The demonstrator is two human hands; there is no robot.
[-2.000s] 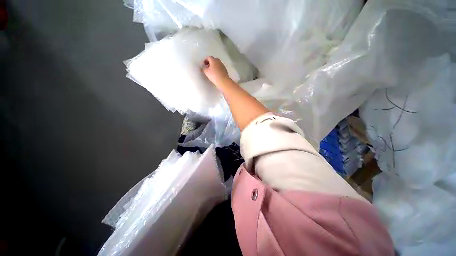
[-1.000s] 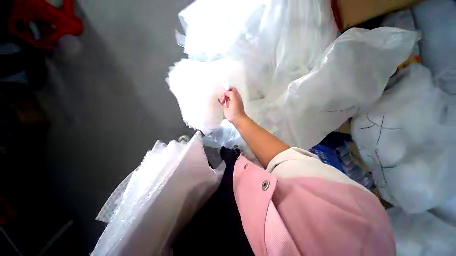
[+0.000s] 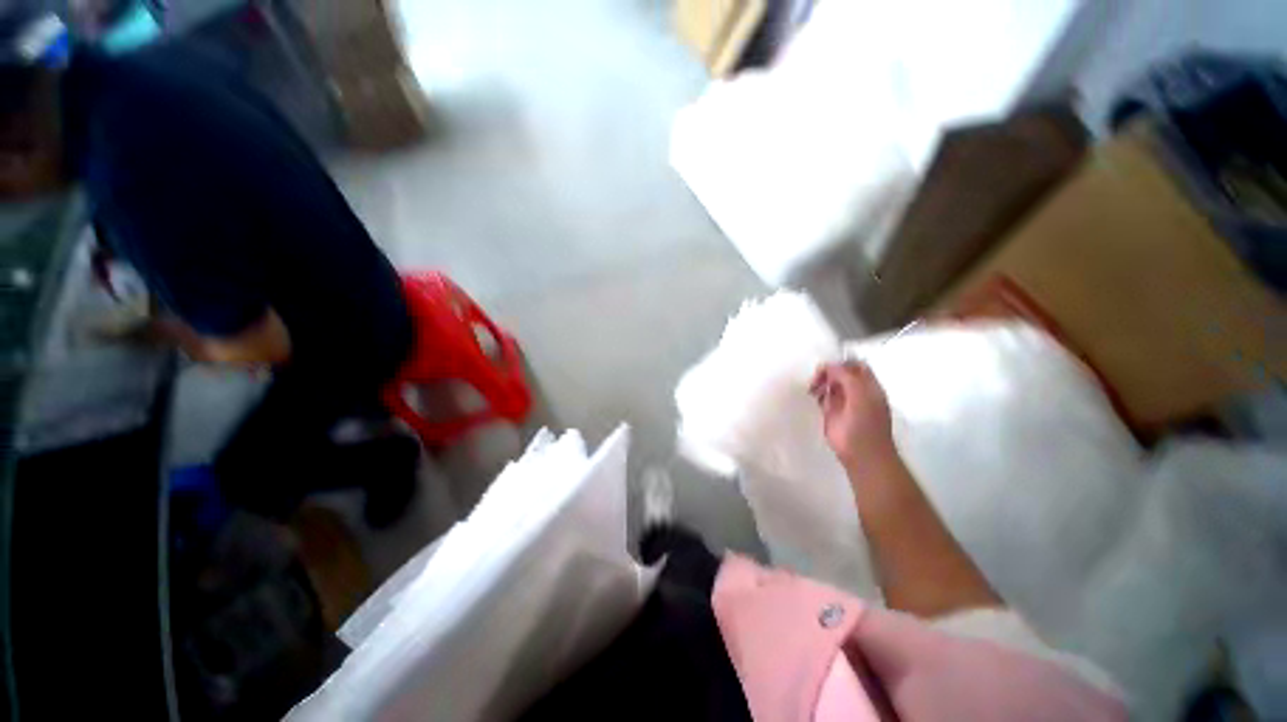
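Observation:
My right hand (image 3: pixel 857 412), bare, reaches out from the lower right with its fingers closed at the edge of a bunch of white foam sheets (image 3: pixel 762 374); the bunch hangs to the left of the fingers, blurred. A thick armful of white foam sheets (image 3: pixel 494 571) stands on edge against my body at the lower left. My left hand is not visible.
A large white sack (image 3: pixel 1002 466) lies beyond and right of my arm. A cardboard box (image 3: pixel 1129 282) stands behind it, and more white material (image 3: pixel 790 155) is at the upper middle. A person in dark clothes (image 3: pixel 240 198) sits on a red stool (image 3: pixel 459 360) at left.
The view has swung, bringing the seated person and cardboard box into view. The bunch of foam stays at my right hand, now away from the clear plastic sack. The armful remains against my body.

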